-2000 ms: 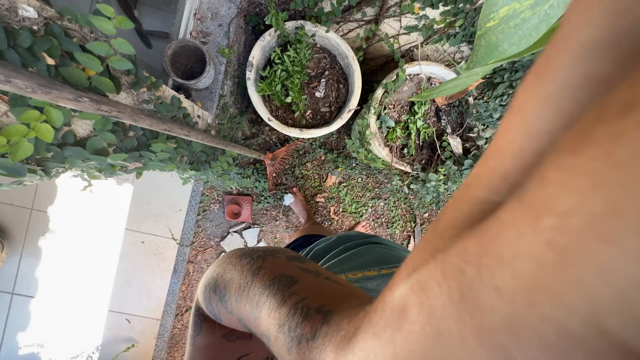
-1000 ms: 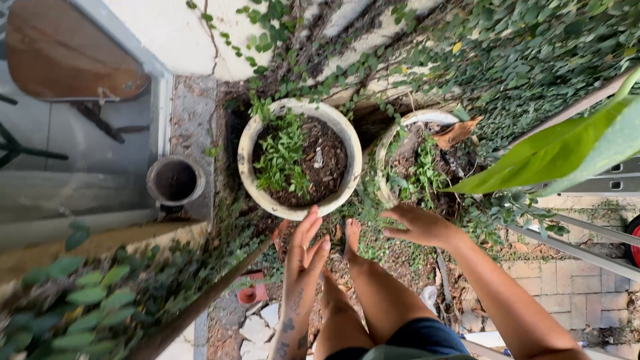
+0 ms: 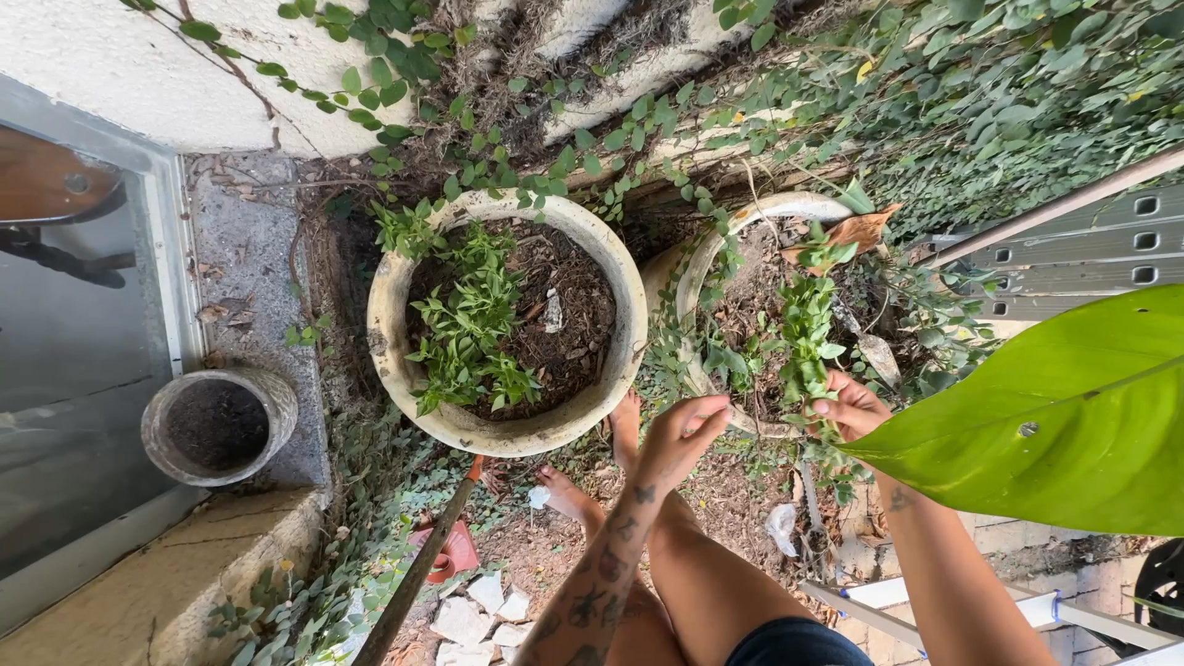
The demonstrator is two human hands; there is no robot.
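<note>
My right hand (image 3: pixel 853 407) pinches a leafy green stem (image 3: pixel 807 333) over the right round planter (image 3: pixel 689 287). Between the two planters' near rims hangs my left hand (image 3: pixel 683 433), fingers curled toward the thumb; whether it holds anything cannot be told. The left round planter (image 3: pixel 624 370) holds dark soil with wood chips and a bushy green plant (image 3: pixel 472 314). Dry leaves and a small trowel-like piece (image 3: pixel 877 359) lie on the soil of the right planter.
A small pot of soil (image 3: pixel 219 427) stands on a ledge at left. A wooden handle (image 3: pixel 421 564) leans below the left planter, near broken tiles (image 3: pixel 462 622). A large leaf (image 3: pixel 1045 416) hangs at right, above a metal ladder (image 3: pixel 888 610). Creeping vines cover the wall.
My right hand has moved onto the leafy stem in the right planter. My left hand has shifted right, away from the left planter's rim, and its spread fingers have curled.
</note>
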